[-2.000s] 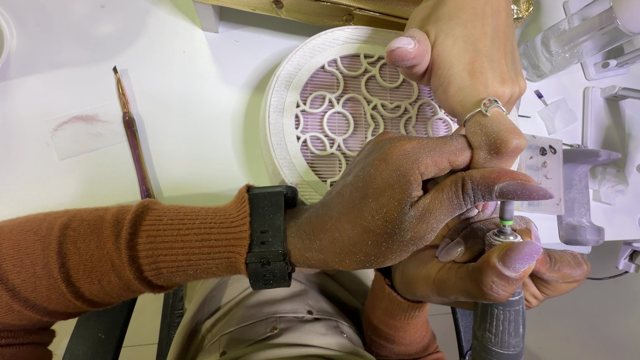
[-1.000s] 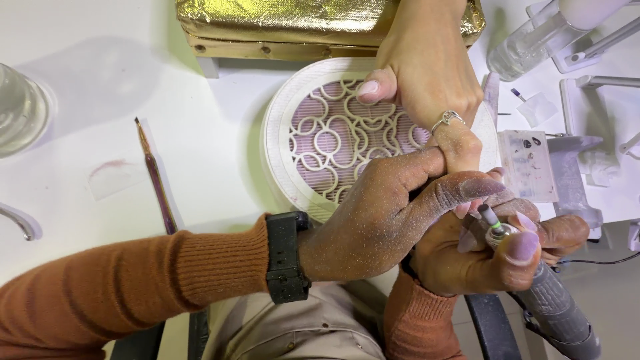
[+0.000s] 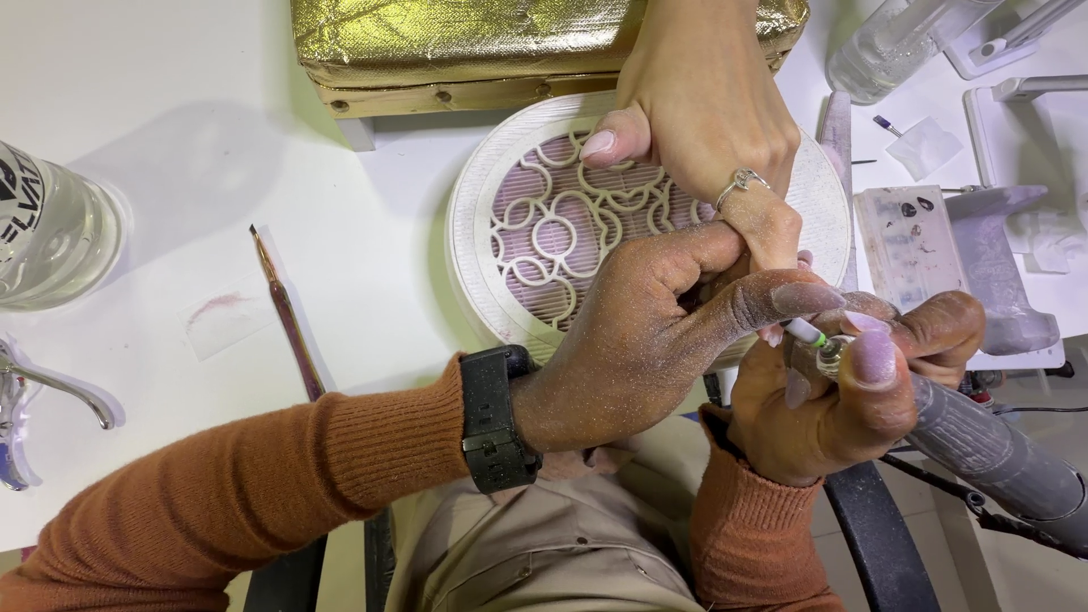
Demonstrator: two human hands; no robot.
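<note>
Another person's hand (image 3: 714,110), wearing a ring (image 3: 739,185), reaches down over the round white dust collector (image 3: 476,212). My left hand (image 3: 654,331), dusty and with a black watch (image 3: 497,421) at the wrist, grips that hand's fingers from below left. Held in my right hand (image 3: 850,382) is a grey electric nail drill (image 3: 986,442). Its pale bit (image 3: 801,331) with a green band points up left, close to the other person's fingertips. My fingers partly hide those fingertips, so contact with a nail cannot be told.
A gold padded armrest (image 3: 476,51) stands behind the dust collector. On the left are a glass jar of liquid (image 3: 64,229), metal nippers (image 3: 64,387) and a nail brush (image 3: 289,331). To the right lie a nail file (image 3: 837,144), a stained palette (image 3: 909,246) and another glass vessel (image 3: 892,51).
The drill has gone from nearly upright to slanting, its body now toward the lower right and its bit up left. My left hand still grips the other person's fingers. The view has shifted.
</note>
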